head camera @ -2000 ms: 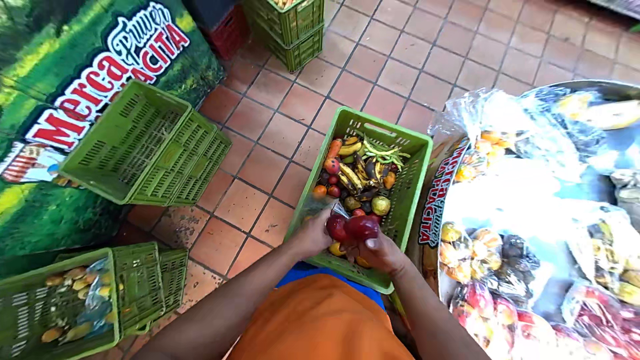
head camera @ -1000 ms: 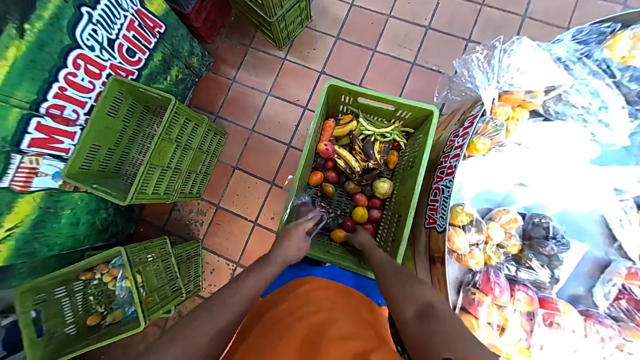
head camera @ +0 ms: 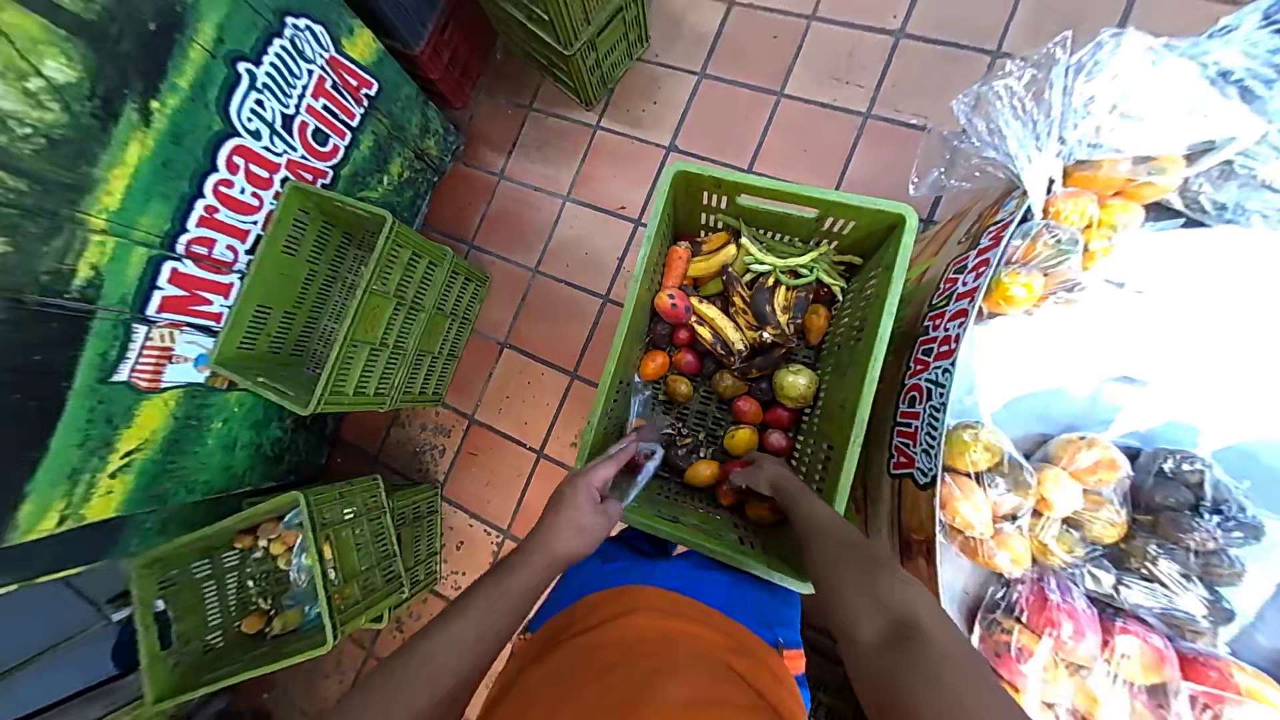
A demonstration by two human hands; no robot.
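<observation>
A green plastic crate [head camera: 655,215] stands right in front of me, holding mixed fruit and vegetables. My left hand [head camera: 590,500] is inside its near left corner, gripping a clear plastic bag [head camera: 643,465] with something dark in or behind it. Over the near right part, my right hand [head camera: 765,478] has its fingers on red fruit [head camera: 733,494]; whether it grips one is hidden. Close by lie an orange-yellow fruit [head camera: 702,473], a yellow fruit [head camera: 740,440] and a pale green round fruit [head camera: 795,385]. Beyond are blackened plantains [head camera: 770,305], a carrot [head camera: 677,264] and green bean pods [head camera: 780,257].
Stacked green crates [head camera: 350,310] stand to the left. Nearer, another green crate [head camera: 235,600] holds some produce. More crates [head camera: 590,50] are at the back. On the right, a display stand [head camera: 1110,350] bears bagged fruit [head camera: 1080,490], its printed side beside my crate. The floor is tiled [head camera: 550,240].
Two seconds ago both hands held large dark red fruits above the crate. They are apart now, the left with the bag and the right lower among the fruit.
</observation>
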